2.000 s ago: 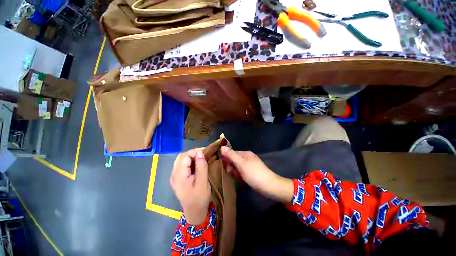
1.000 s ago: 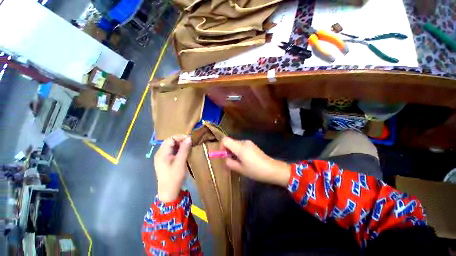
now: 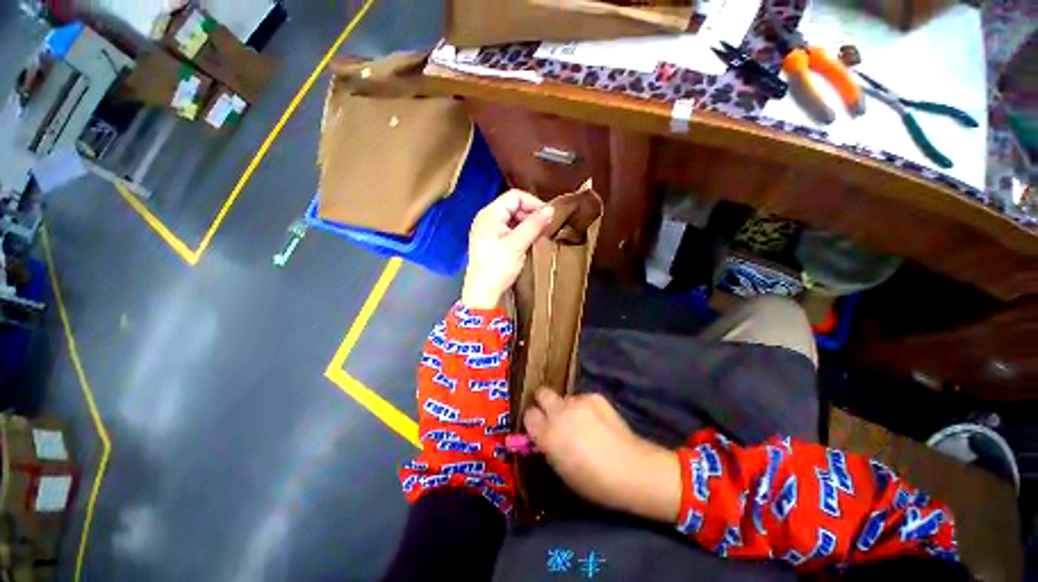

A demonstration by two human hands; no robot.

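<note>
A tan-brown bag body (image 3: 563,296) hangs lengthwise over my lap, its open top facing up with a darker inside. My left hand (image 3: 501,244) pinches the bag's far upper corner. My right hand (image 3: 598,449) is lower down, at the near part of the bag opening, with its fingers closed around a small pink handle (image 3: 520,443), likely thread snips. Most of that tool is hidden in my right hand, and its tip cannot be seen.
The desk edge (image 3: 728,131) runs across the top, with orange-handled pliers (image 3: 822,82), green-handled pliers (image 3: 928,119) and black snips (image 3: 748,68) on it. A blue crate (image 3: 427,233) with a brown bag (image 3: 387,148) on top stands left of the desk. Cartons (image 3: 188,68) are at upper left.
My left hand has moved up and away, holding the bag's corner farther out. My right hand has moved down along the bag opening with the pink tool. The view has shifted.
</note>
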